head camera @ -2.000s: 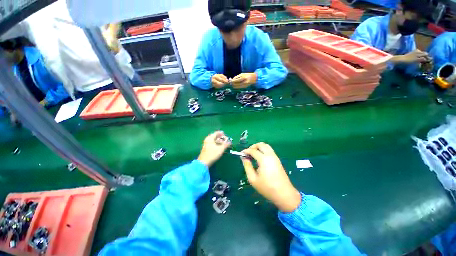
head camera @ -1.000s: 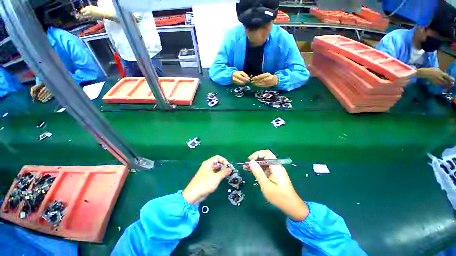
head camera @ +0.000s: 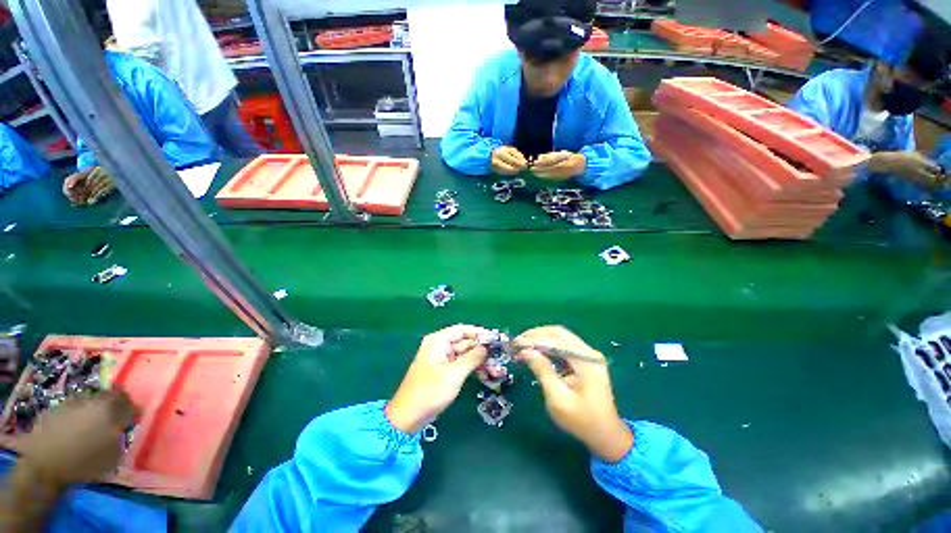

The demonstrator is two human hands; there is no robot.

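My left hand [head camera: 443, 375] holds a small silver-black electronic module [head camera: 497, 346] in its fingertips, in front of me over the dark green bench. My right hand [head camera: 568, 385] holds tweezers [head camera: 576, 356], a thin stick pointing left, with its fingertips at the module. The tweezers' tip is too small to make out. Another module [head camera: 494, 408] lies on the bench just below my hands. One more part shows under my fingers, partly hidden. A small white ring [head camera: 430, 432] lies beside my left wrist.
A pink tray [head camera: 188, 416] with modules stands at left, another person's blurred hand [head camera: 78, 442] over it. The green belt [head camera: 542, 297] carries modules. A metal post [head camera: 172, 208] stands front left. A white card [head camera: 671, 352] and clear tray [head camera: 928, 349] lie right. Stacked trays [head camera: 740, 172] stand beyond.
My hands have come together at the module, and the tweezers have turned to slope towards it. Belt modules have shifted right. Another person's hand has come over the left tray.
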